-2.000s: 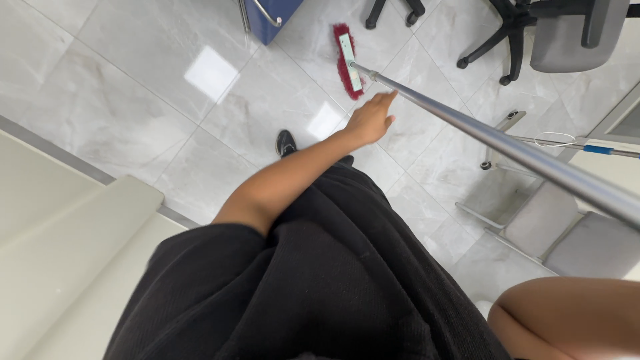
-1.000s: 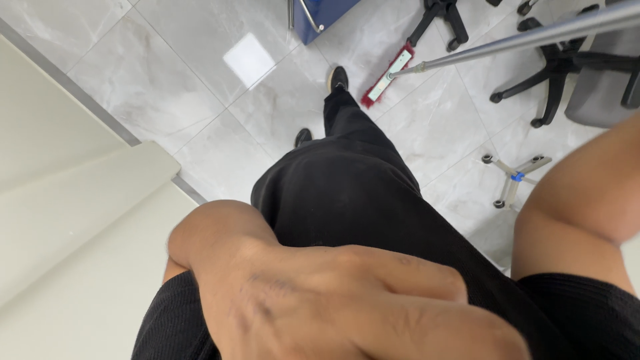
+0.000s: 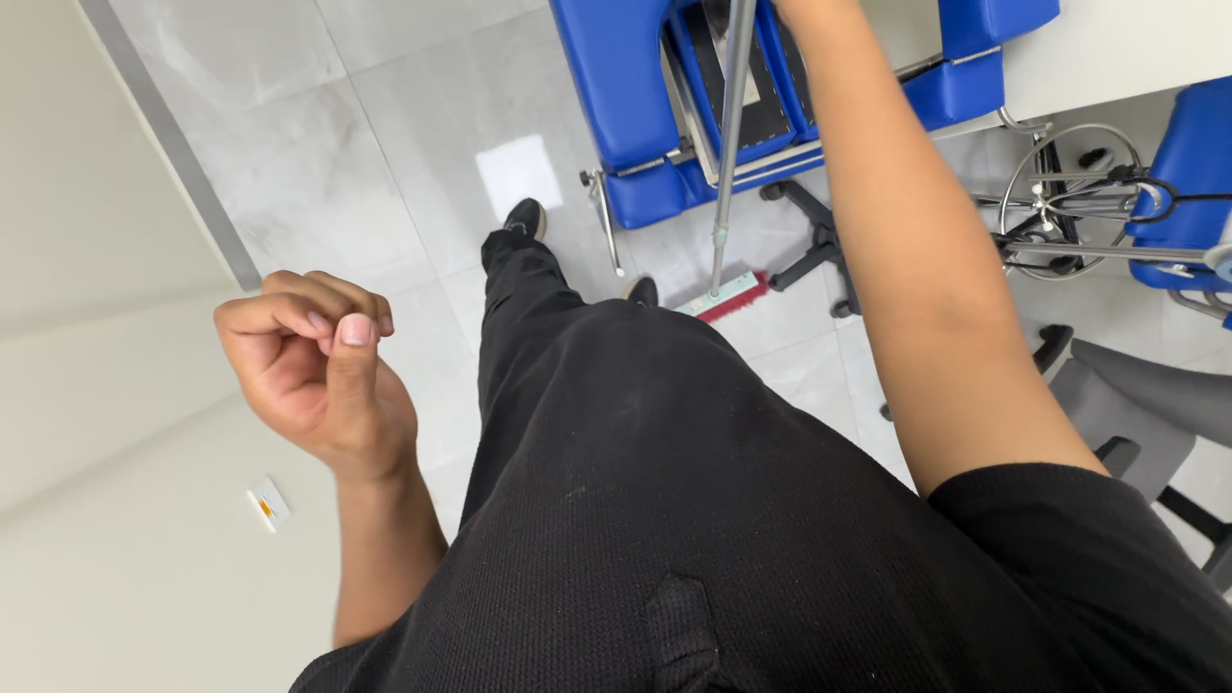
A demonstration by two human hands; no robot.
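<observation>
My left hand (image 3: 313, 371) is raised at the left beside the wall, its fingers curled and the thumb against them, with nothing visible in it. My right arm reaches to the top edge, where only a small part of my right hand (image 3: 804, 8) shows, close to the metal pole (image 3: 733, 106). Whether it grips the pole is cut off from view. The pole leads down to a floor brush head (image 3: 724, 296) with a pale green top and red bristles. That head rests on the tiles beside my shoe (image 3: 643, 291), partly hidden by my black clothing.
A blue padded chair or couch (image 3: 616, 87) with a metal frame stands ahead. Black chair-base legs (image 3: 818, 241) are right of the brush. A metal-ringed stool base (image 3: 1044, 202), a grey chair (image 3: 1126, 414) and more blue padding (image 3: 1189, 183) stand at the right. The pale wall (image 3: 96, 289) runs along the left.
My left hand has moved from low in front of the body to the left side. The pole, slanting to the right before, now runs to the top edge. The view has shifted strongly.
</observation>
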